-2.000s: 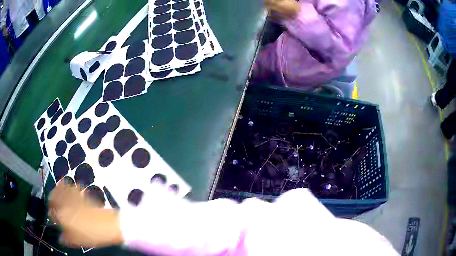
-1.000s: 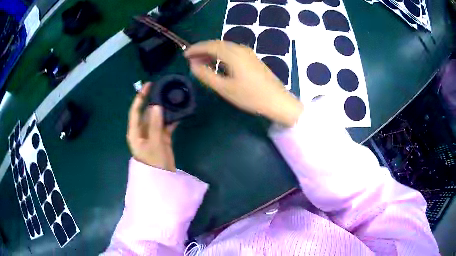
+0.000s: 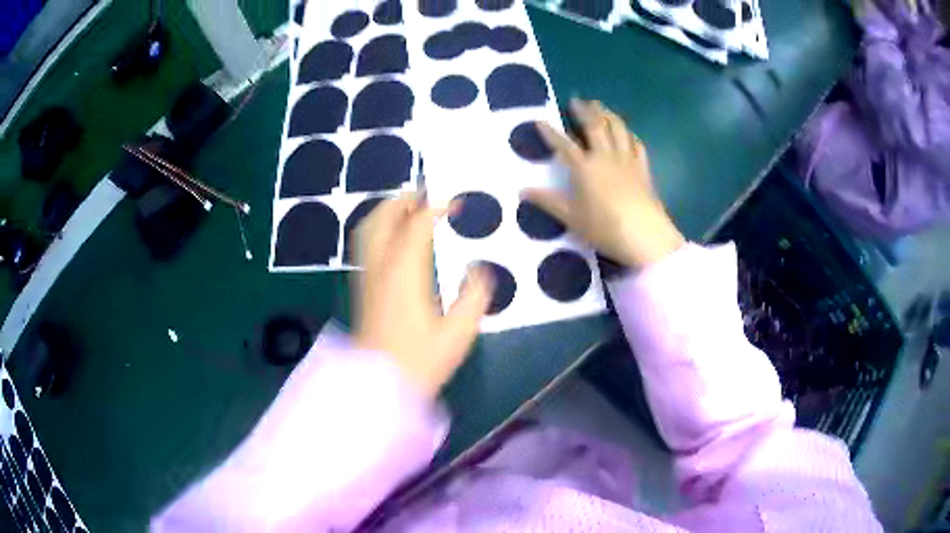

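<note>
A white sheet of round pads (image 3: 466, 167) lies on the green tabletop in front of me, with black discs and a few joined or arched ones. A sheet of arch-shaped pads (image 3: 347, 143) lies against its left side. My left hand (image 3: 411, 286) is over the lower left of the round-pad sheet, thumb and fingers apart, slightly blurred. My right hand (image 3: 606, 187) is over its right edge, fingers spread near the discs. No pad shows lifted in either hand. A black blower fan (image 3: 288, 339) lies on the table left of my left sleeve.
More black fans (image 3: 167, 219) with wires lie at the left. Another pad sheet (image 3: 31, 458) is at the lower left edge, and more sheets (image 3: 708, 26) at the top. A dark crate (image 3: 823, 302) stands beyond the table's right edge. A person in a pink sleeve (image 3: 865, 135) is at the upper right.
My left hand has let go of the fan, which now lies on the table. Both hands have moved onto the round-pad sheet. My view has shifted, too.
</note>
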